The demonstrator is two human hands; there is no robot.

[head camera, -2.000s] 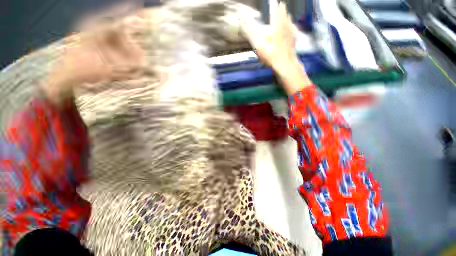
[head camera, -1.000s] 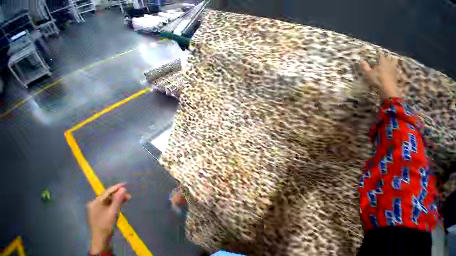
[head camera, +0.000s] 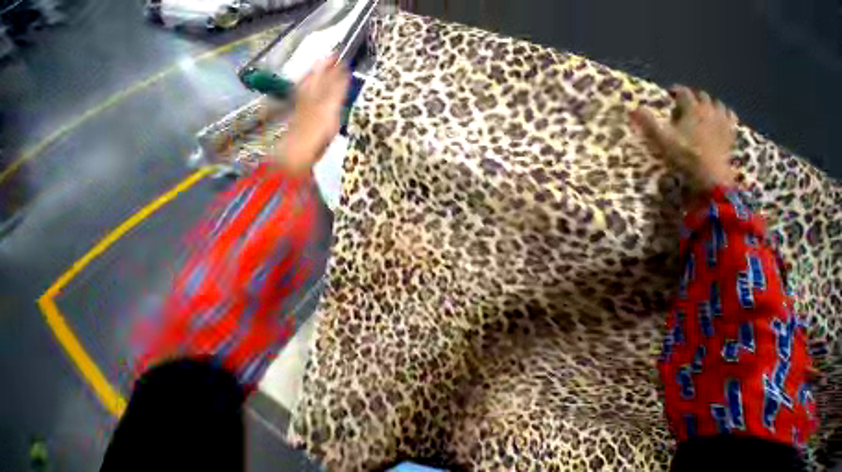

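Note:
Leopard-print fabric (head camera: 480, 184), tan with dark spots, lies over the machine in front of me and hangs down towards me in soft folds. My right hand (head camera: 692, 138) rests on the fabric near its far edge, fingers spread. My left hand (head camera: 316, 111) is blurred and reaches forward beside the fabric's left edge, near the end of a green bar (head camera: 268, 83). Whether its fingers touch anything is not clear.
A cream platform (head camera: 291, 369) shows low beside the fabric's left edge. A yellow floor line (head camera: 78, 355) bends on the grey floor at left. White wrapped items (head camera: 198, 11) lie at the top left. A metal-edged machine part (head camera: 309, 41) stands beyond my left hand.
My left hand has moved from low over the floor up and forward to the fabric's left edge. My right hand stays in nearly the same place on the fabric.

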